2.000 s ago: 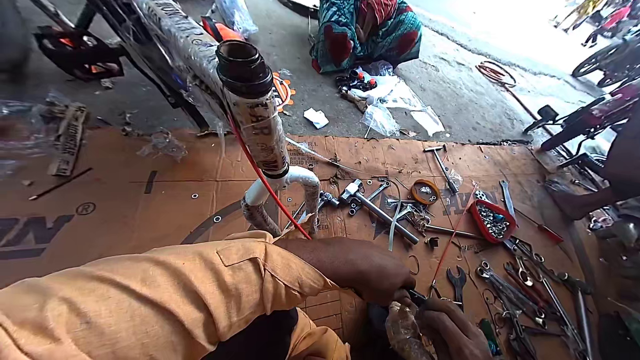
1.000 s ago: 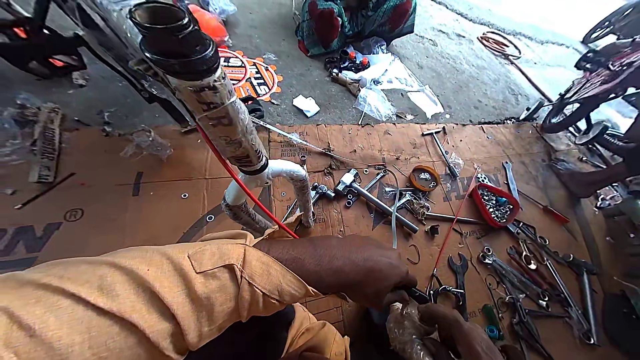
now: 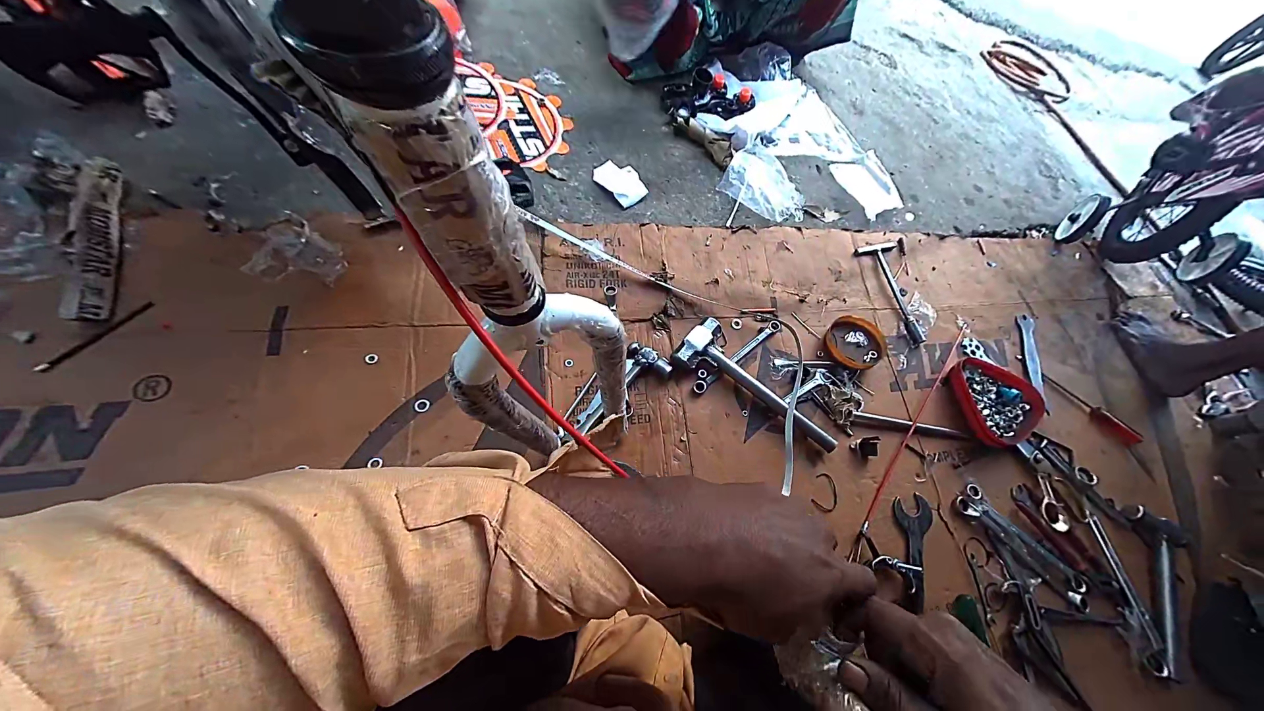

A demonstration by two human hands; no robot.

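My left hand (image 3: 760,553), in an orange sleeve, reaches across from the left with its fingers curled. Its fingertips meet my right hand (image 3: 928,657) near the lower edge. Crumpled clear plastic (image 3: 815,662) shows between and below the hands; what each grips is hidden. Just beyond them lie a thin red cable (image 3: 904,444) with a metal end and a dark open-ended wrench (image 3: 913,538). A bicycle frame tube in printed wrap (image 3: 444,188) slants down at the upper left, above a white fork (image 3: 583,321), with a red cable housing (image 3: 474,331) running beside it.
Flattened cardboard (image 3: 227,375) covers the ground. A hammer (image 3: 755,380), a roll of tape (image 3: 855,342), a red tray of small hardware (image 3: 997,403) and several wrenches (image 3: 1027,543) lie on the right. Another person's bare foot (image 3: 1175,355) is at the right edge, near a small bicycle (image 3: 1165,212).
The bicycle tube and fork stand further left and higher in view than two seconds ago, as the view has shifted. Both hands stay together near the lower edge.
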